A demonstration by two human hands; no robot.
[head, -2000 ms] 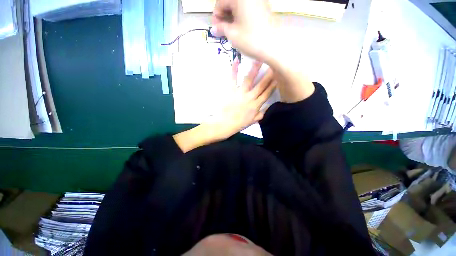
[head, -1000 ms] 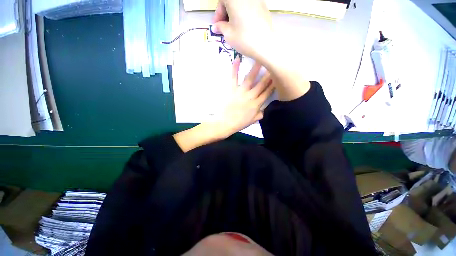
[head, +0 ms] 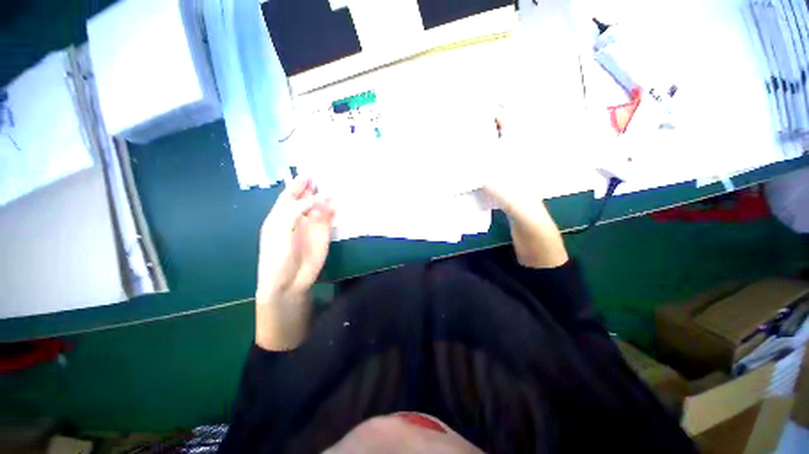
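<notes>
A flat white housing (head: 417,146) lies in front of me, its outline mostly washed out by glare. A green circuit board (head: 355,101) and tiny dark parts show at its upper left. My left hand (head: 297,235) is at its lower left corner, fingers curled and thumb apart; glare hides whether they grip the edge. My right hand (head: 510,202) is at its lower right edge, closed on the edge, with the fingertips hidden or washed out.
Black pads (head: 310,35) lie at the back. A bluish bundle of glue sticks (head: 244,115) and a white stack (head: 151,66) are at left. A glue gun with an orange-red trigger (head: 624,113) lies at right, its dark cord near the bench edge. White panels (head: 781,80) stand far right.
The view has turned and shifted. My hands have parted: the left has moved to the housing's lower left, and the right has come down from the wired parts to its lower right.
</notes>
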